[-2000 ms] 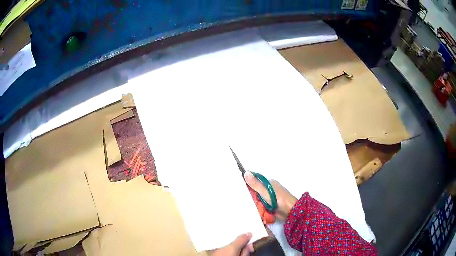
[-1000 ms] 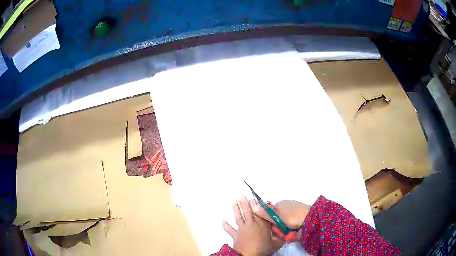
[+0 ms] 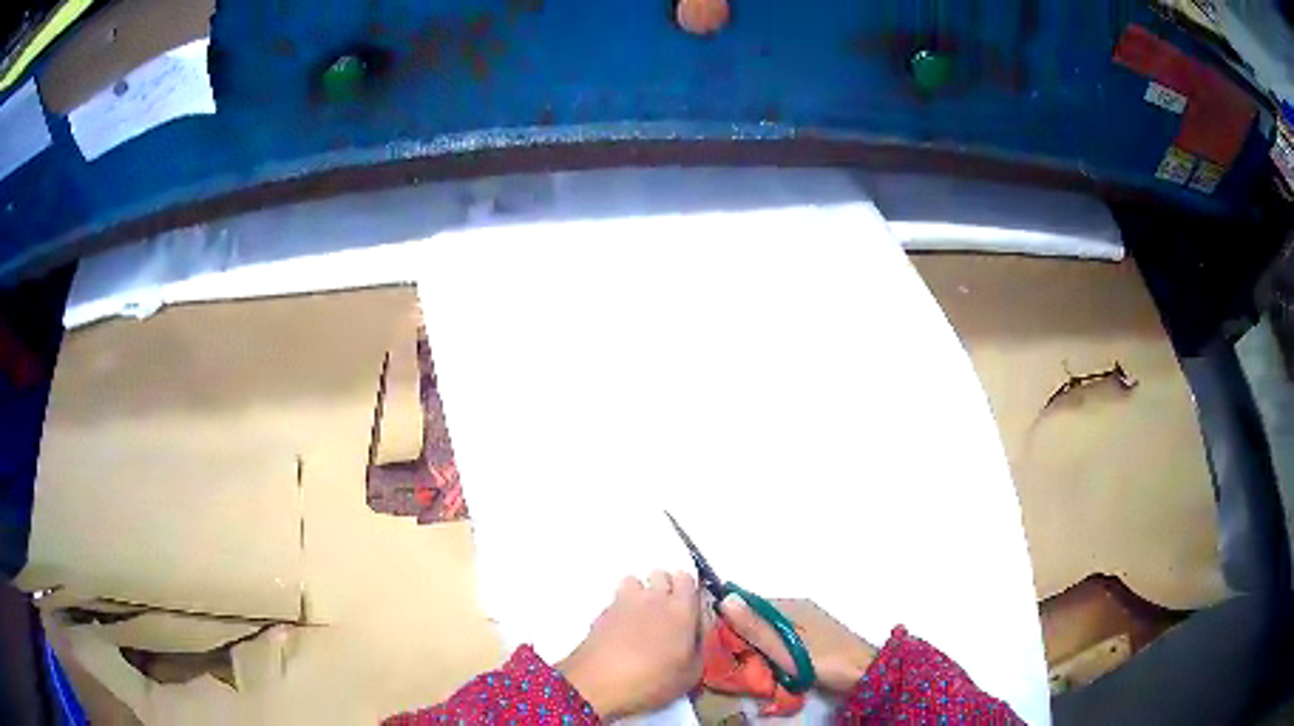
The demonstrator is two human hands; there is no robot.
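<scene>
A large white sheet point(image 3: 710, 383) lies over the press bed from the back to the front edge. My right hand point(image 3: 795, 645) holds scissors point(image 3: 759, 624) with green handle loops and red-orange wrapping; the dark blades point up and left over the sheet, and look closed. My left hand point(image 3: 646, 638) is closed at the sheet's front part, just left of the scissors, fingers curled on the white material. Its grip underneath is hidden.
Tan cardboard point(image 3: 185, 440) covers the bed, torn and slit, with an opening on the left showing reddish board and orange-red scraps point(image 3: 443, 489). A long white strip point(image 3: 284, 263) lies along the back. The blue press beam point(image 3: 568, 71) crosses behind.
The view has shifted, showing more of the beam. My left hand has gone from spread flat on the sheet to closed, and moved left. The scissors have turned so their loops show.
</scene>
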